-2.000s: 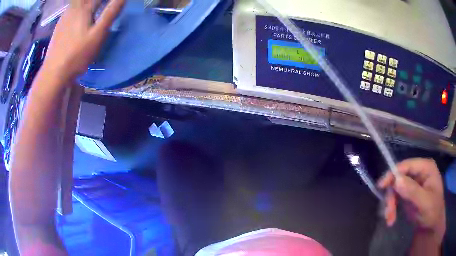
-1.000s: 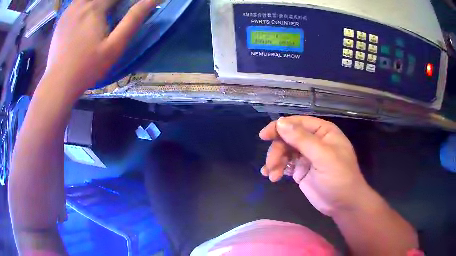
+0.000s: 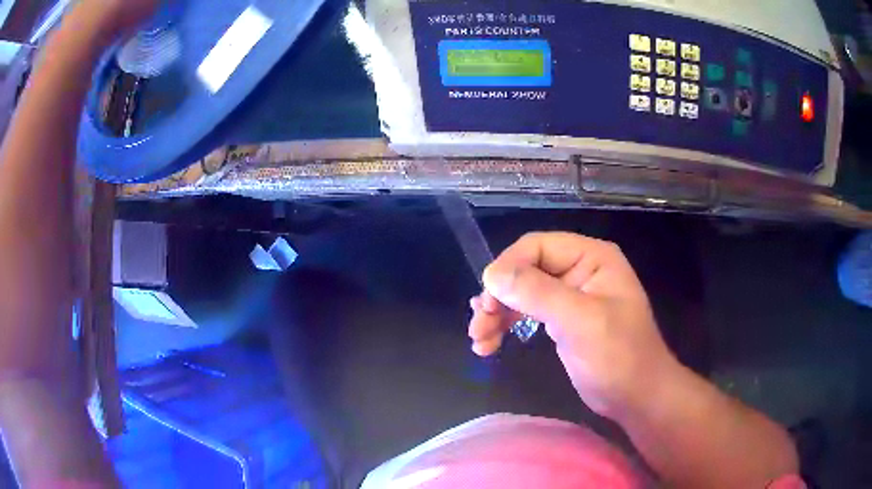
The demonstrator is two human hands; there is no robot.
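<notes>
A large blue component reel (image 3: 250, 107) with a white label stands at the upper left, cut off by the top edge. My left hand (image 3: 119, 11) is at the reel's far upper left, blurred and mostly out of the picture, so its grip cannot be told. My right hand (image 3: 564, 310) is below the bench edge, pinching a pale translucent carrier tape (image 3: 467, 234) between thumb and finger. The tape runs up and left towards the bench edge and blurs there. A small shiny piece shows under my fingers. The cream parts counter (image 3: 612, 81) has its display and red switch lit.
The worn bench edge (image 3: 382, 177) crosses the view, with a metal handle-like frame on it. Blue crates (image 3: 191, 401) are at the lower left, with pale box pieces above them. A small folded white piece (image 3: 274, 254) lies below the bench. A blue round object (image 3: 856, 270) is at the right.
My right hand came in from the far right and now holds tape nearer the centre. The reel has turned, bringing its white label into view. My left hand has moved up and left. The view has shifted slightly.
</notes>
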